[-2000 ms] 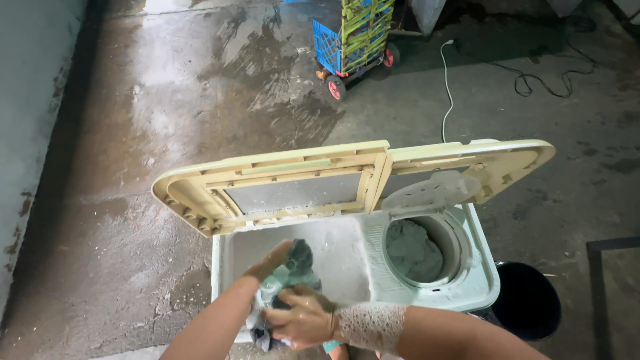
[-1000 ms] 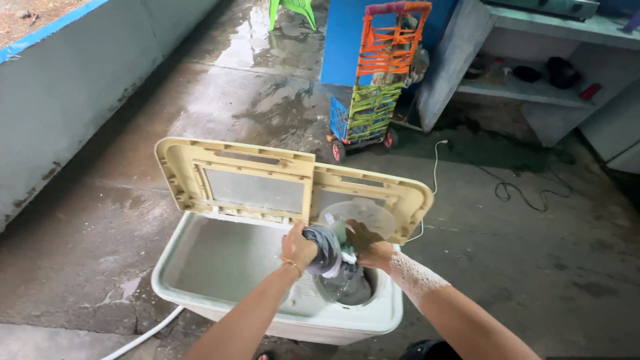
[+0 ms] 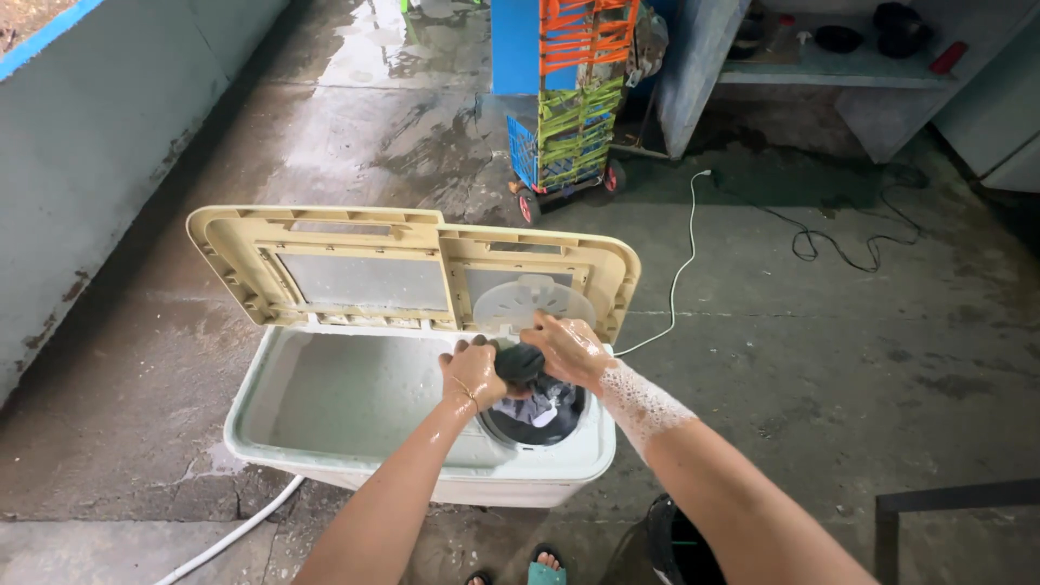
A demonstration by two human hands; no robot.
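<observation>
A twin-tub washing machine (image 3: 536,491) stands with both cream lids (image 3: 325,215) raised. Above its round spin tub (image 3: 532,439) at the right, my left hand (image 3: 474,375) and my right hand (image 3: 570,349) grip a dark wet cloth (image 3: 520,363) between them. More grey and white laundry (image 3: 538,404) lies just below, in the spin tub. Behind my right hand a clear plastic spin cover (image 3: 496,305) is tilted up. The wash tub (image 3: 349,390) at the left holds cloudy water. Suds coat my right forearm.
A cart (image 3: 577,130) with a blue crate and strapping stands behind the machine. A white cord (image 3: 674,284) and a black cable (image 3: 845,252) lie on the floor at right. A white hose (image 3: 236,532) runs at lower left; a black bucket (image 3: 662,536) stands near my right arm.
My hands have moved with laundry from over the wash tub at the left to over the spin tub. The view has shifted, with more of the floor and cart showing.
</observation>
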